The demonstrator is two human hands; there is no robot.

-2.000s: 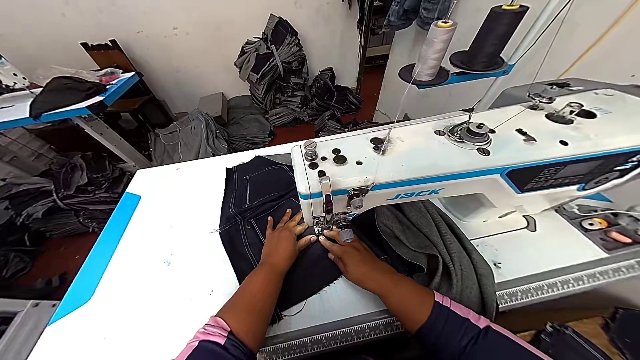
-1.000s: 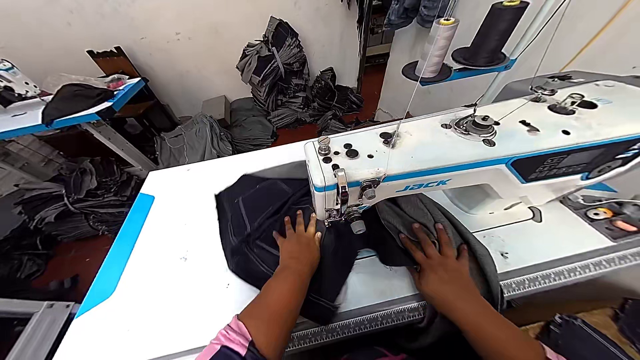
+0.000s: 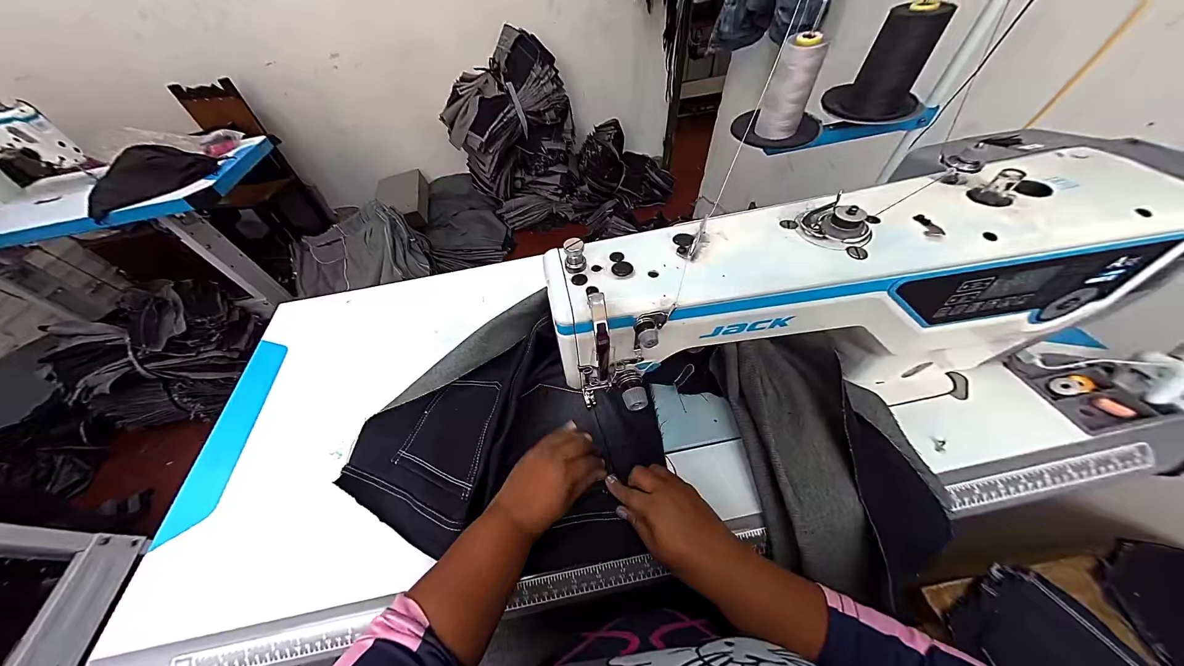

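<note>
Dark denim cloth (image 3: 444, 435) with pale topstitching and a sewn pocket lies across the bed of a white Jack sewing machine (image 3: 740, 296). The presser foot (image 3: 589, 396) is over the cloth, in front of my hands. My left hand (image 3: 553, 474) rests on the denim just below the foot, fingers bent. Close beside it, my right hand (image 3: 659, 504) has its thumb and fingertips at the cloth's right part; whether it pinches the cloth is unclear. Right of the needle area, more denim, grey side out (image 3: 786, 453), drapes over the table's front edge.
A ruler strip (image 3: 592, 581) runs along the front edge. Thread cones (image 3: 788, 88) stand behind the machine. A parts tray (image 3: 1082, 393) sits at the right. Bundled denim pieces (image 3: 513, 120) lie on the floor behind, and dark pieces (image 3: 1036, 615) at lower right. Another worktable (image 3: 222, 176) is at left.
My right hand has moved left from the grey-sided denim to beside my left hand. My left hand is lower from the machine head than before, and the denim under it is rearranged.
</note>
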